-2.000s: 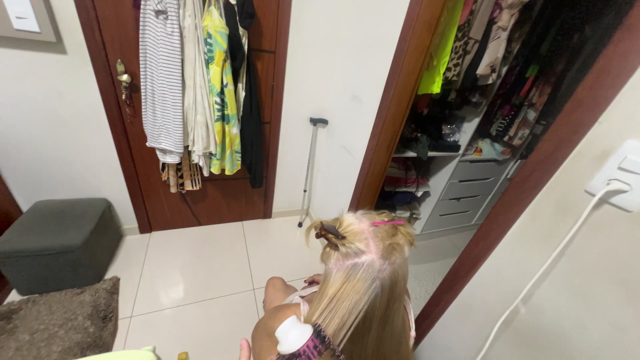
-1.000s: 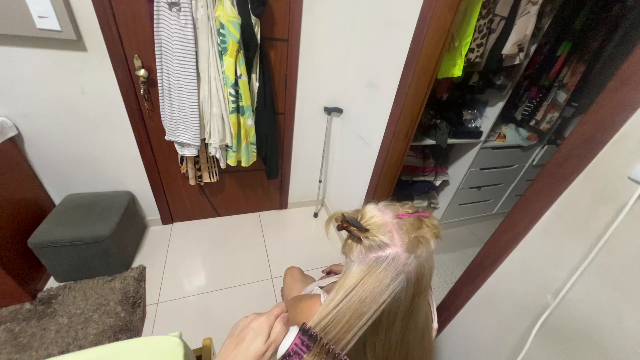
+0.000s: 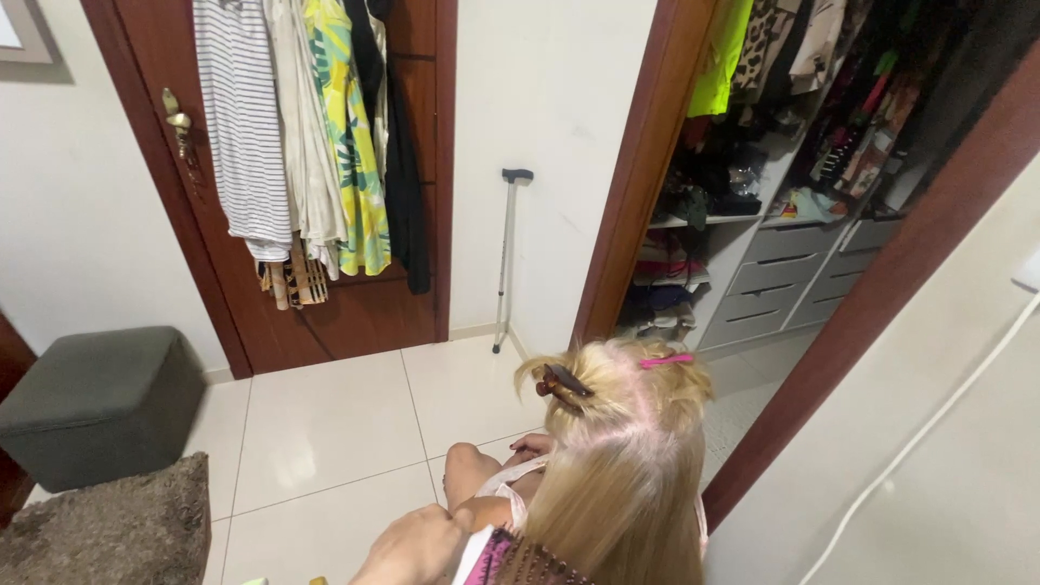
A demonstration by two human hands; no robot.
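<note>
At the bottom of the head view, my left hand (image 3: pixel 418 546) is closed around the handle end of a pink and white hairbrush (image 3: pixel 487 561), whose dark bristles lie against the long blonde hair (image 3: pixel 605 508) of a seated person. A brown claw clip (image 3: pixel 562 383) gathers hair on the left of the crown, and a pink hair clip (image 3: pixel 666 361) sits on the right. Pinkish scalp shows along the partings. The person's hand (image 3: pixel 532 444) rests near the knee. My right hand is out of view.
A walking cane (image 3: pixel 505 260) leans at the wall corner. Clothes hang on a wooden door (image 3: pixel 414 203). A grey ottoman (image 3: pixel 97 406) and shaggy brown rug (image 3: pixel 114 528) are at left, an open closet with drawers (image 3: pixel 756 280) at right. A white cable (image 3: pixel 918 447) runs down the wall.
My left hand, only just visible at the bottom edge two seconds ago, has come further into view with the brush. The clips remain in the hair.
</note>
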